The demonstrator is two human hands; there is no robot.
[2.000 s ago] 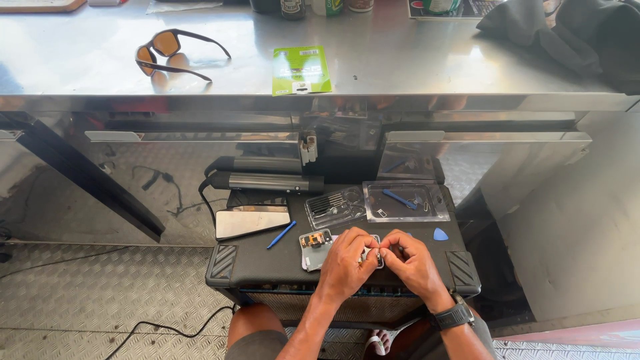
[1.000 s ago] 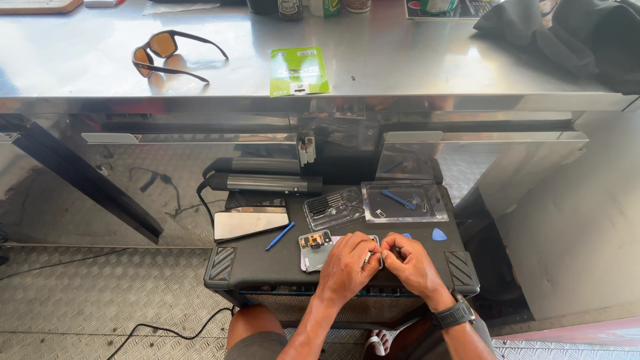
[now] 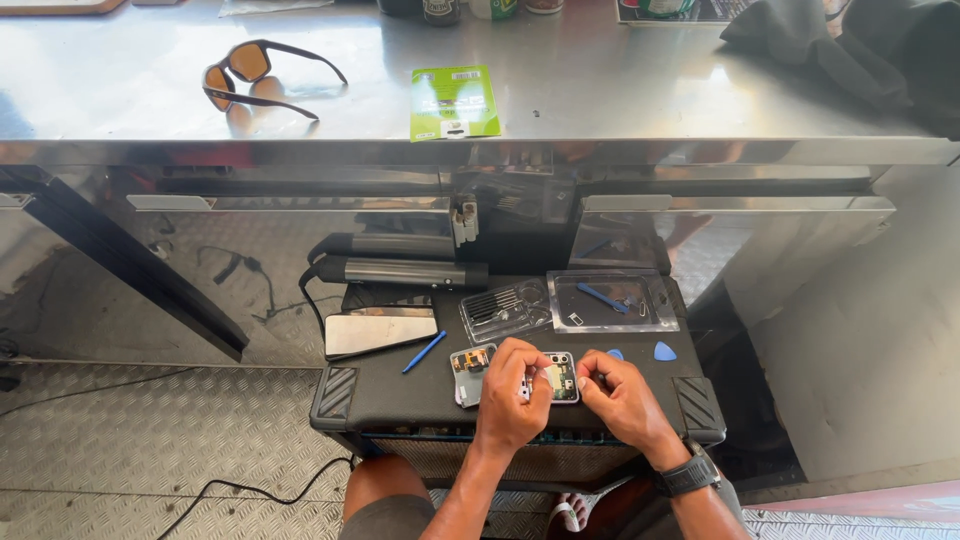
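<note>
An opened phone body with its circuit board showing (image 3: 564,379) lies on the black amplifier top (image 3: 405,396). Over its left part is my left hand (image 3: 517,397), thumb and fingertips bent together; whether something small is pinched there cannot be told. My right hand (image 3: 619,397) is curled at the phone's right edge, and its fingertips partly hide one another. Left of my left hand lies the detached phone back (image 3: 466,382) with orange-brown and black parts on it. Behind my right hand a blue pick (image 3: 615,354) is partly covered; another blue pick (image 3: 664,351) lies farther right.
Behind the phone are a plastic tray of screwdriver bits (image 3: 499,309) and a clear tray (image 3: 671,324) holding a blue pry tool (image 3: 602,298). A blue stick (image 3: 424,352), a phone-like slab (image 3: 381,334) and a black cylindrical appliance (image 3: 405,274) lie left. Sunglasses (image 3: 251,64) rest on the metal counter (image 3: 600,82).
My hands were close together over the phone; now they are apart, with more of the circuit board showing between them.
</note>
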